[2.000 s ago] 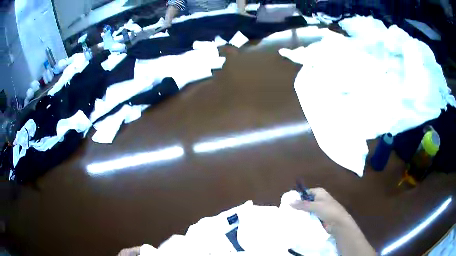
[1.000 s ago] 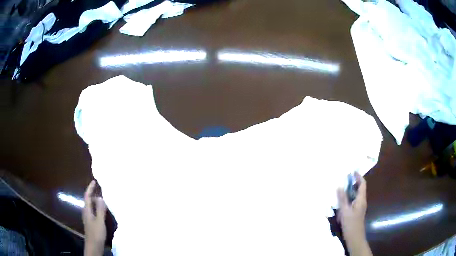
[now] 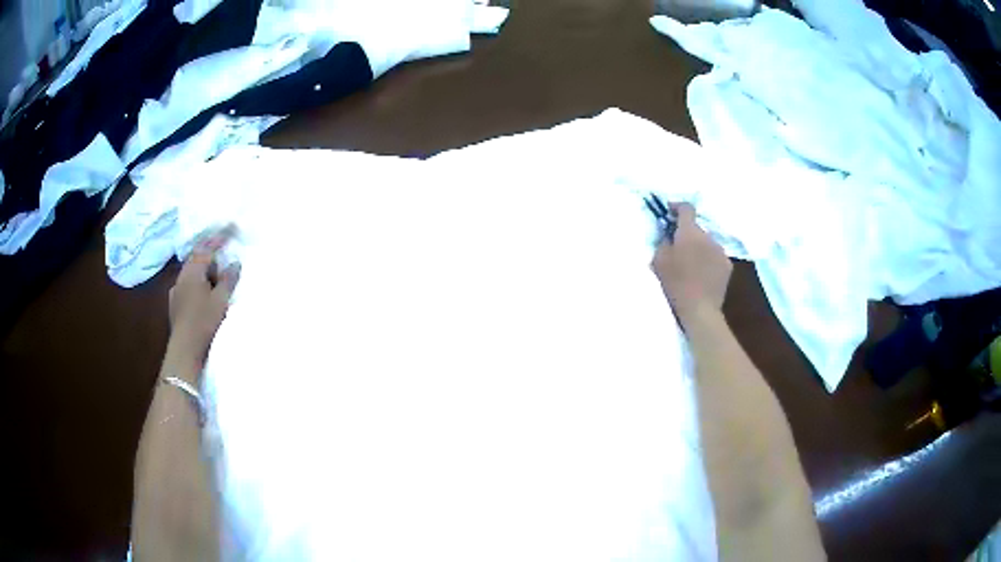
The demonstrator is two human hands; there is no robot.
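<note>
A large white garment [image 3: 450, 329] lies spread over the middle of the view, so bright that its seams do not show. My left hand [image 3: 204, 281] is at its left edge below a puffy sleeve [image 3: 148, 225], with the fingers on the cloth; a pale band is round the wrist. My right hand [image 3: 694, 258] is at its right edge below the other sleeve. It holds small dark thread snips [image 3: 662, 217], their tips pointing up and left over the cloth.
A heap of white garments [image 3: 812, 165] lies at the right. A dark blue object [image 3: 903, 349] and part of a yellow-green cap [image 3: 996, 358] are below it. Black and white cloth pieces [image 3: 209, 99] lie at the far left. The brown table [image 3: 549, 66] shows between.
Both hands have moved up and away from me along the garment's sides. The garment now reaches farther across the table, its left sleeve near the cloth pieces. The snips remain in my right hand.
</note>
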